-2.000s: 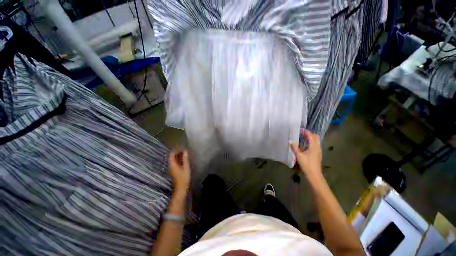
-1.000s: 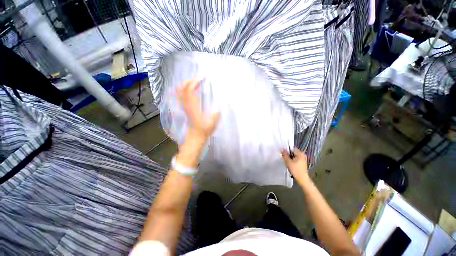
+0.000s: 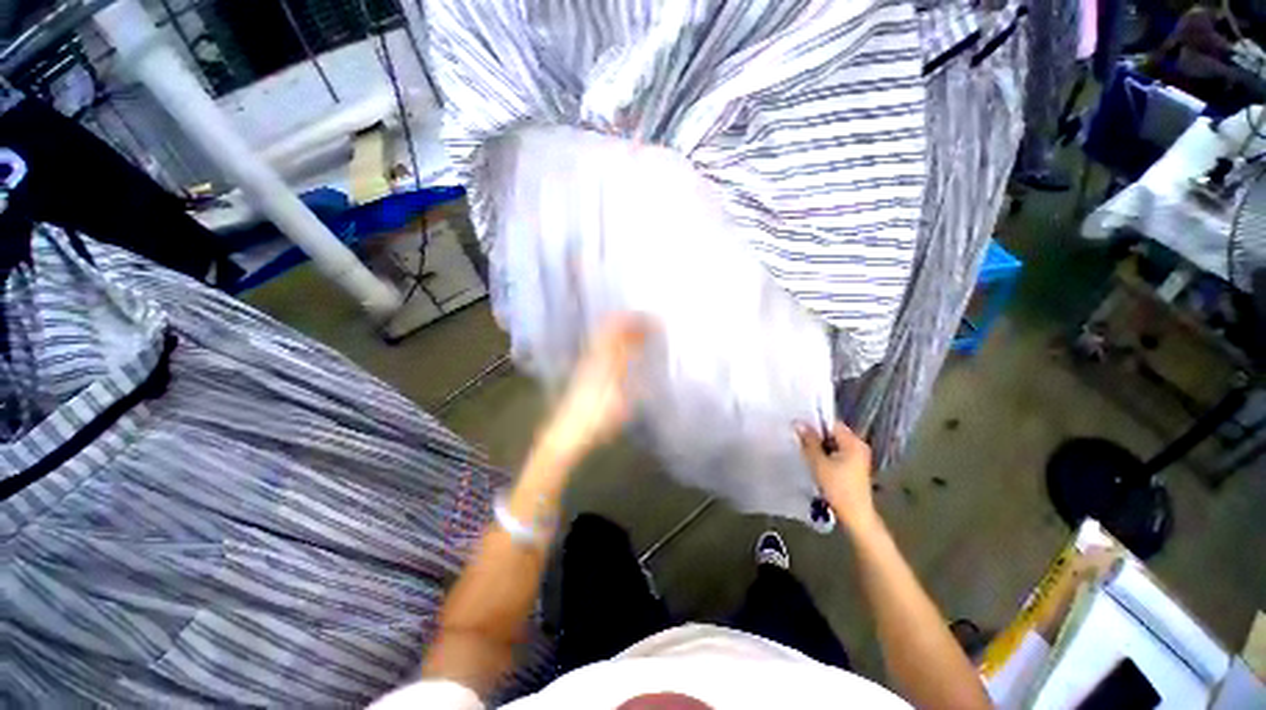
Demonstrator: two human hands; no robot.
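A striped garment [image 3: 833,180] hangs in front of me with its plain white lining [image 3: 694,319] showing below the gathered stripes. My right hand [image 3: 844,465] pinches the lining's right edge near its lower corner. A small dark item [image 3: 821,513] shows at that hand, too small to name surely. My left hand [image 3: 611,375] is blurred and lies against the lining's lower left part; whether its fingers grip the cloth cannot be told.
Striped garments with dark trim [image 3: 208,513] hang at the left, near a pale pipe [image 3: 250,167]. A blue stool [image 3: 989,294] and round black base [image 3: 1111,495] stand at the right. A white box [image 3: 1138,638] with a phone [image 3: 1122,688] is at lower right.
My left hand has come up from the lower left onto the lining, then moved slightly right and down. The lining now slants down to the right. My right hand stays at its edge.
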